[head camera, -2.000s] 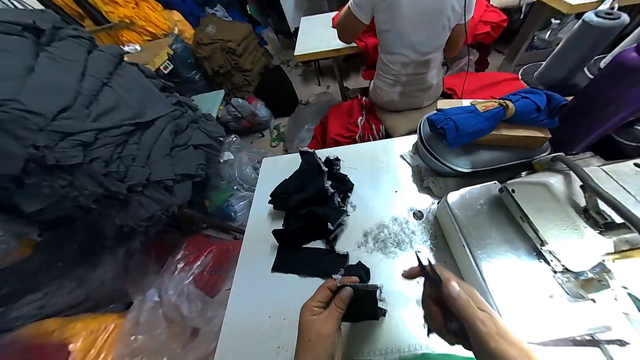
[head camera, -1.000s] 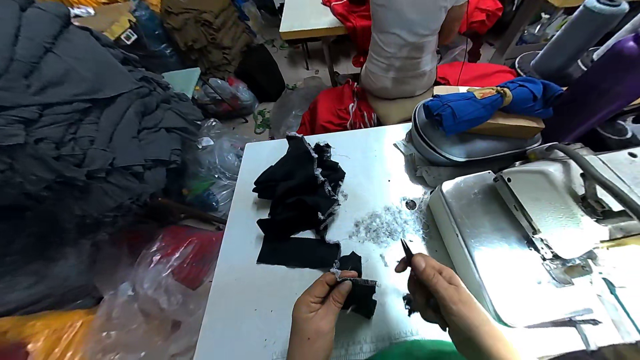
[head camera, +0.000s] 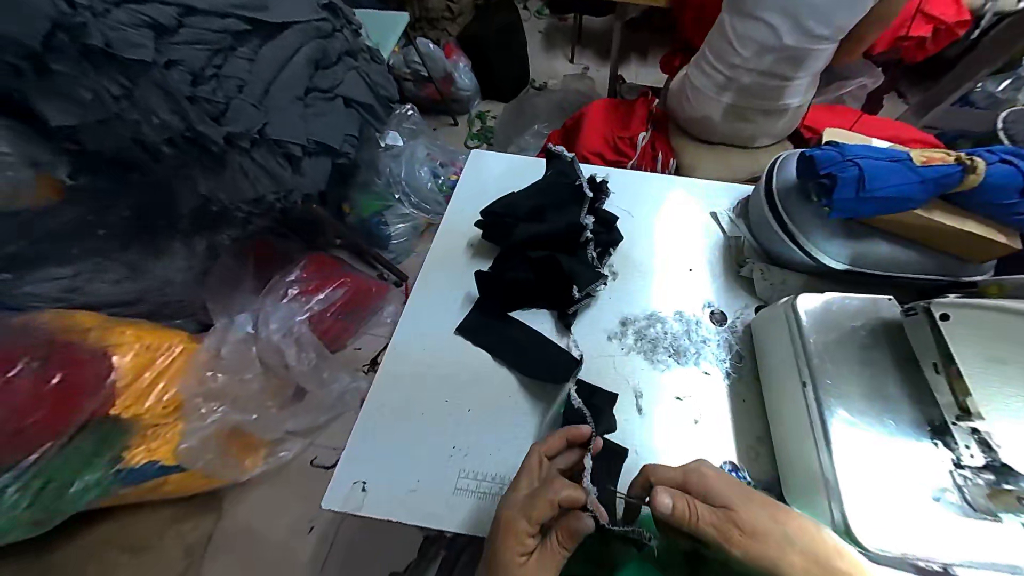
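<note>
Near the front edge of the white table, my left hand (head camera: 548, 500) pinches a chain of black fabric pieces (head camera: 608, 472) joined along a pale, fuzzy stitched edge. Close on its right, my right hand (head camera: 696, 508) grips a small, thin, pointed metal tool (head camera: 628, 498), its tip against the black fabric; the tool's kind cannot be told. The chain runs up past a flat black strip (head camera: 520, 344) to a heap of black pieces (head camera: 544, 240). A patch of pale thread scraps (head camera: 676, 338) lies right of the strip.
A sewing machine (head camera: 848, 424) stands at the right, behind it a grey case (head camera: 832, 240) under a blue cloth bundle (head camera: 872, 180). Dark grey fabric (head camera: 200, 104) is heaped at the left, above plastic bags (head camera: 264, 384). A person in white (head camera: 768, 72) sits beyond the table (head camera: 424, 384).
The pointed tool in my right hand has come down to the fabric beside my left hand; a second ago it pointed up, apart from it. The view has shifted.
</note>
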